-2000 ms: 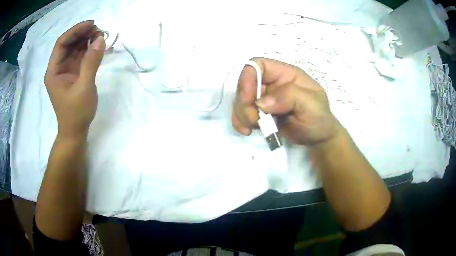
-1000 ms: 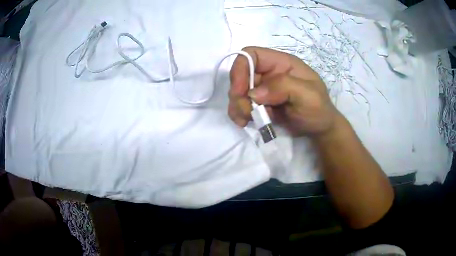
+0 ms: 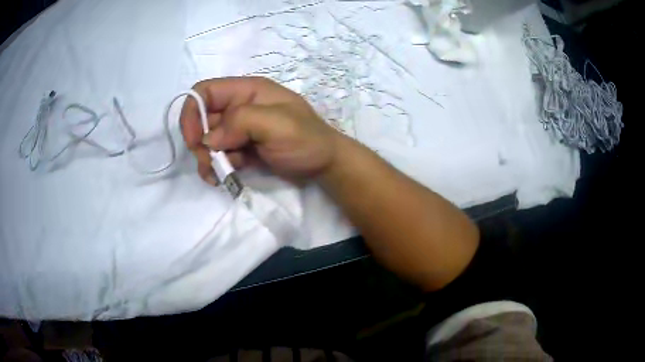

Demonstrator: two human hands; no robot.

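Observation:
My right hand [image 3: 262, 131] is closed on a white cable near its plug. The cable connector [image 3: 228, 177], white with a metal tip, points down toward the cloth. The white cable [image 3: 170, 134] arches over my fingers and runs left in loose curves on the white cloth [image 3: 141, 233]. Its far end lies at the left with a small dark tip [image 3: 51, 94]. My left hand cannot be made out; only a dim skin-toned patch shows at the bottom left corner.
Thin twist ties [image 3: 339, 63] lie scattered behind my right hand. A crumpled wiping rag [image 3: 449, 32] is at the back, by part of a translucent container. A heap of bundled cables [image 3: 576, 99] lies at the right edge. White-grey bundles show at the bottom left.
My left hand has let go of the cable's far end and left the work area. The view has swung right, bringing the cable heap further in. My right hand still holds the plug end.

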